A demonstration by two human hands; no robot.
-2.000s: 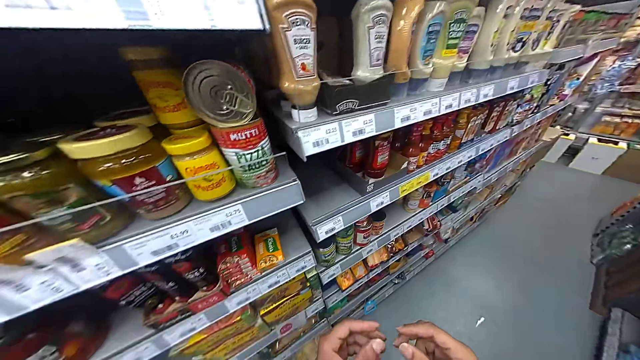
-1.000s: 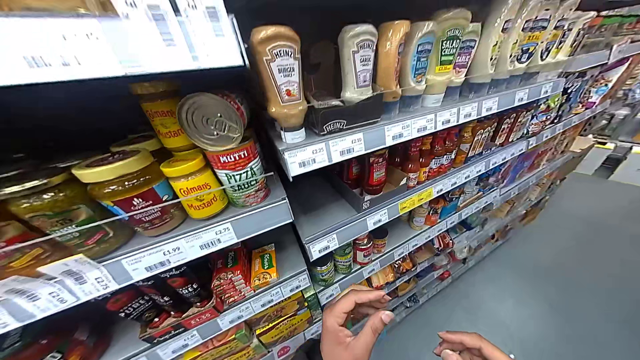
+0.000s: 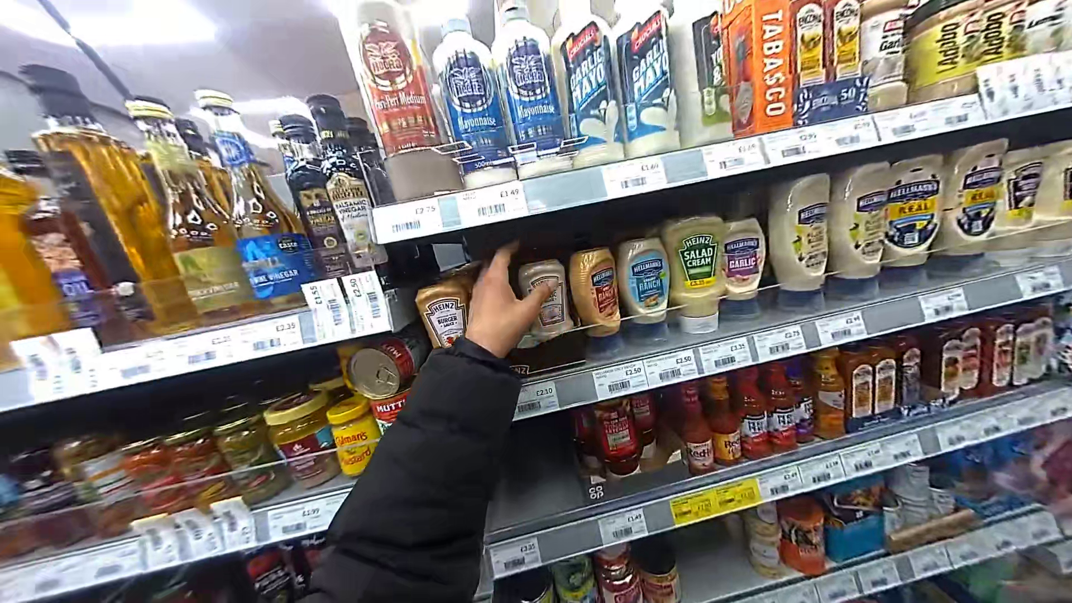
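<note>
My left hand (image 3: 504, 306), at the end of a black sleeve, reaches into the sauce shelf. It is between a Heinz burger sauce bottle (image 3: 444, 314) on its left and a white-labelled squeeze bottle (image 3: 548, 297) on its right. Thumb and index finger are spread, with nothing visible between them; the other fingers are partly hidden near the burger sauce. A Hellmann's ranch bottle (image 3: 596, 291), a blue-labelled ranch bottle (image 3: 645, 280) and a Heinz salad cream bottle (image 3: 697, 266) stand further right. My right hand is out of view.
Above runs a shelf edge (image 3: 578, 186) with mayonnaise bottles (image 3: 528, 88). Vinegar bottles (image 3: 260, 226) stand at left. Below them are a mustard jar (image 3: 353, 434) and a can lying on its side (image 3: 383, 368). Ketchup bottles (image 3: 618, 435) fill part of the lower shelf, behind price-label rails.
My left hand has moved up from low in front of me into the sauce shelf. My right hand has left the picture. The view has shifted to show the upper shelves.
</note>
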